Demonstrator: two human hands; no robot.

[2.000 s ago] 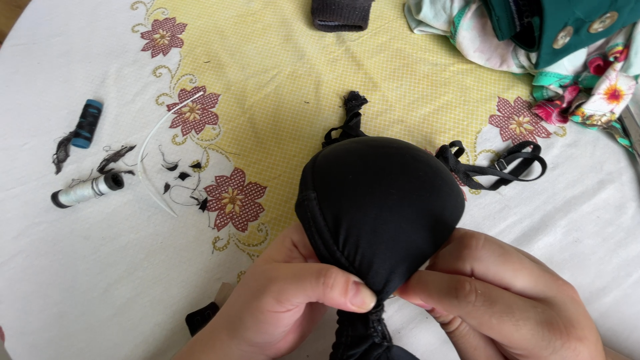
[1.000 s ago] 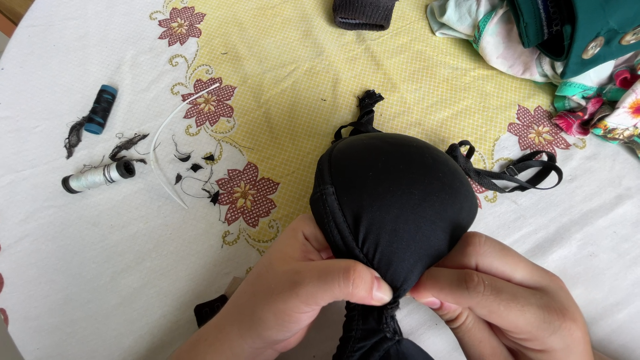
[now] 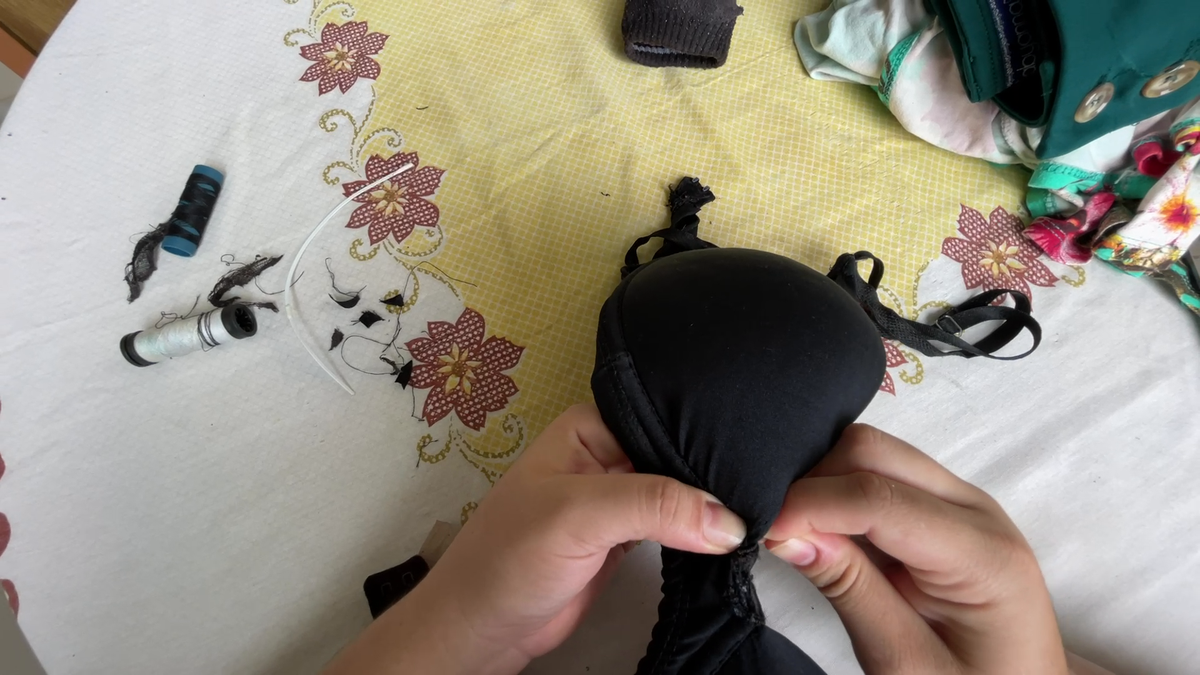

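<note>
A black padded bra (image 3: 741, 366) lies over the tablecloth, one cup rounded upward and its straps spread beyond it. My left hand (image 3: 600, 525) grips the fabric where the cup narrows, thumb on top and the other fingers hidden underneath. On the other side of that narrow part, my right hand (image 3: 909, 544) pinches the edge between thumb and forefinger; whether it also holds a needle cannot be seen. Below the hands, gathered black fabric runs out of the bottom of the view. A hook-and-eye end (image 3: 394, 583) shows beside my left wrist.
At left lie a dark thread spool (image 3: 193, 211), a white thread spool (image 3: 187, 335), a curved white plastic strip (image 3: 298, 291) and black scraps (image 3: 369, 319). A dark ribbed cuff (image 3: 680, 33) is at the top. Floral fabric (image 3: 947, 94) and a green buttoned garment (image 3: 1116, 66) lie at upper right.
The view has shifted slightly. Both hands keep their grip on the bra at the narrow part, with no plain change otherwise.
</note>
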